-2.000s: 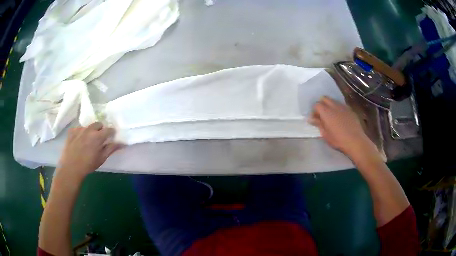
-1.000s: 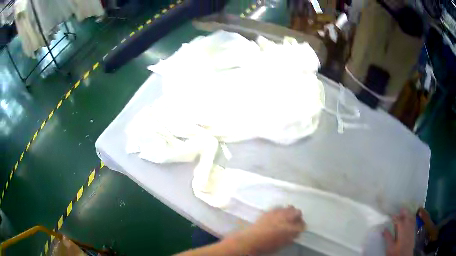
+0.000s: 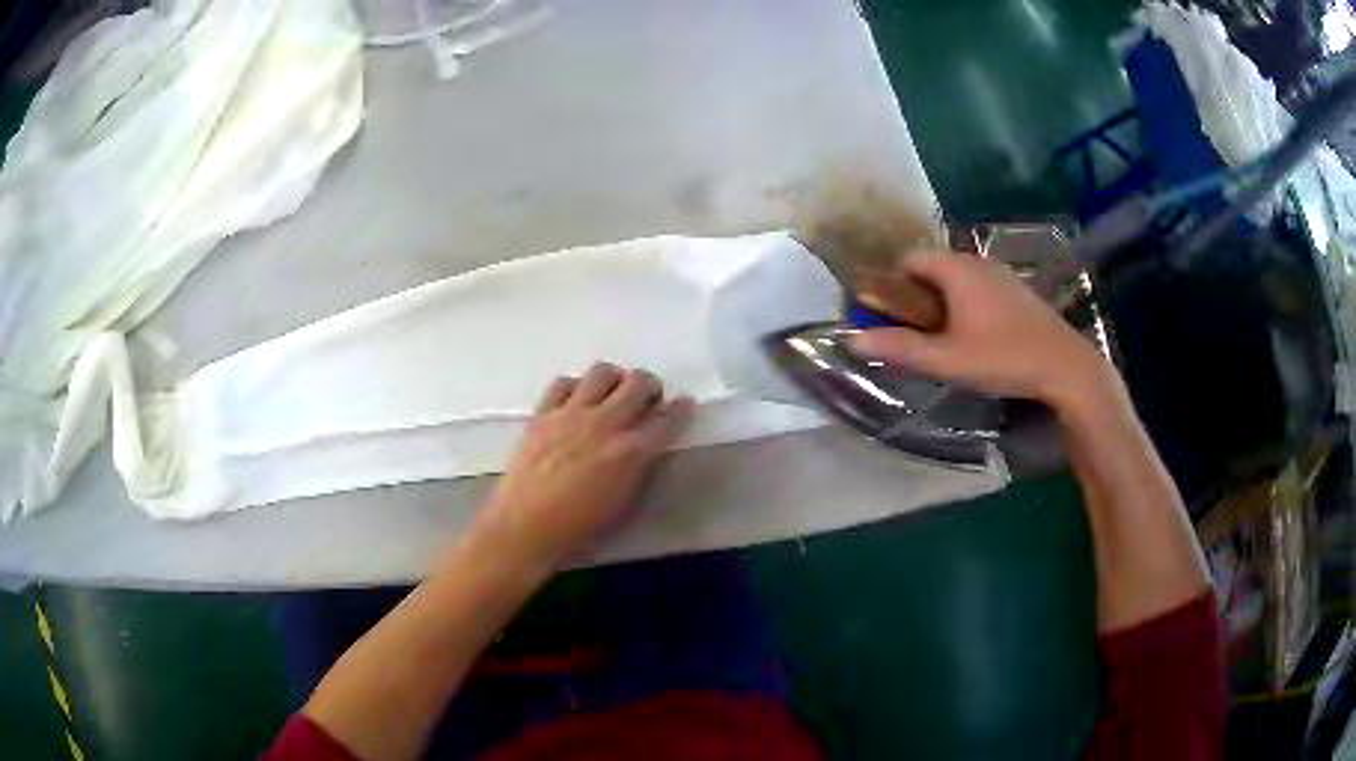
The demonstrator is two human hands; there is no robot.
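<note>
A long cream-white sleeve piece point(image 3: 491, 345) lies flat across the pressing table, its left end bunched and its right end rounded. My left hand point(image 3: 592, 446) rests on the lower middle of the piece, fingers slightly bent, holding nothing that I can see. My right hand point(image 3: 993, 330) is closed around the brown wooden handle of the steam iron point(image 3: 892, 399). The silver soleplate points left, and its tip is over the right end of the piece. Whether the plate touches the cloth cannot be told.
A crumpled cream pile point(image 3: 194, 149) lies at the table's upper left. White tie strips point(image 3: 454, 42) lie at the far edge. The metal iron rest point(image 3: 1026, 245) is at the right edge, behind my right hand. The hose point(image 3: 1234, 182) rises at the far right.
My right hand has moved onto the iron, which is now off its rest and at the sleeve piece's right end. My left hand lies on the middle of the piece. The view has swung back right.
</note>
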